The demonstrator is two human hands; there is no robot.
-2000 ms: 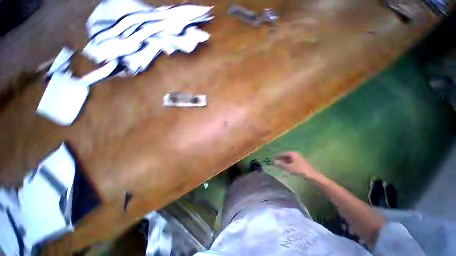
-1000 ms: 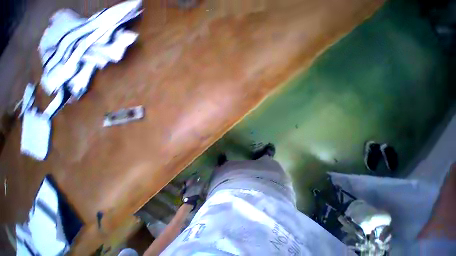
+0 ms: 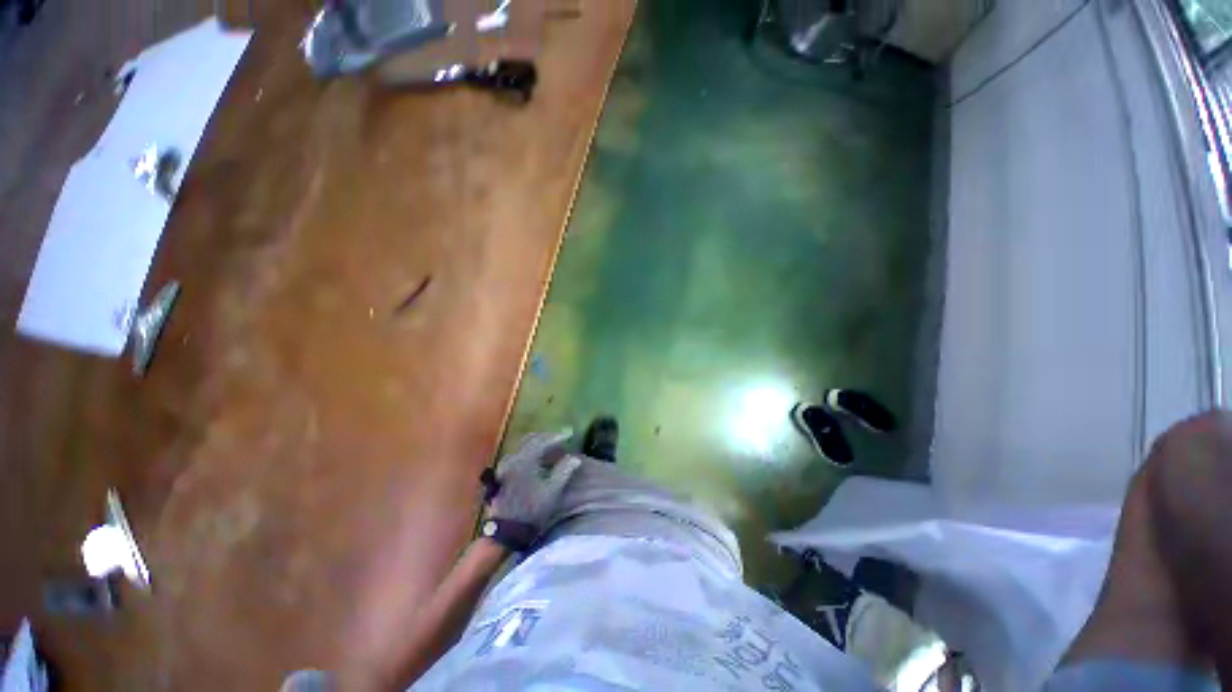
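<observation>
My left hand [image 3: 538,484], in a greyish glove with a dark wristband, is low beside the table edge in front of my waist. Its fingers are blurred and I cannot tell whether they hold anything. My right arm shows at the right rim, but its hand is out of the picture. A large white paper piece [image 3: 124,183] lies on the table at the upper left, with metal weights [image 3: 156,325] on and beside it. Shears with dark handles [image 3: 503,81] lie near the top table edge, beside a grey metal device [image 3: 372,34].
The brown table [image 3: 311,406] runs along the left. A small white and metal item [image 3: 111,552] lies at its lower left. The green floor [image 3: 689,230] holds a pair of dark shoes [image 3: 840,426]. White sheeting [image 3: 946,541] and a pale wall or panel [image 3: 1040,270] are at the right.
The view has turned and moved along the table. The striped fabric heap has left view; the white paper, shears and metal device have come in. My left hand remains by my waist.
</observation>
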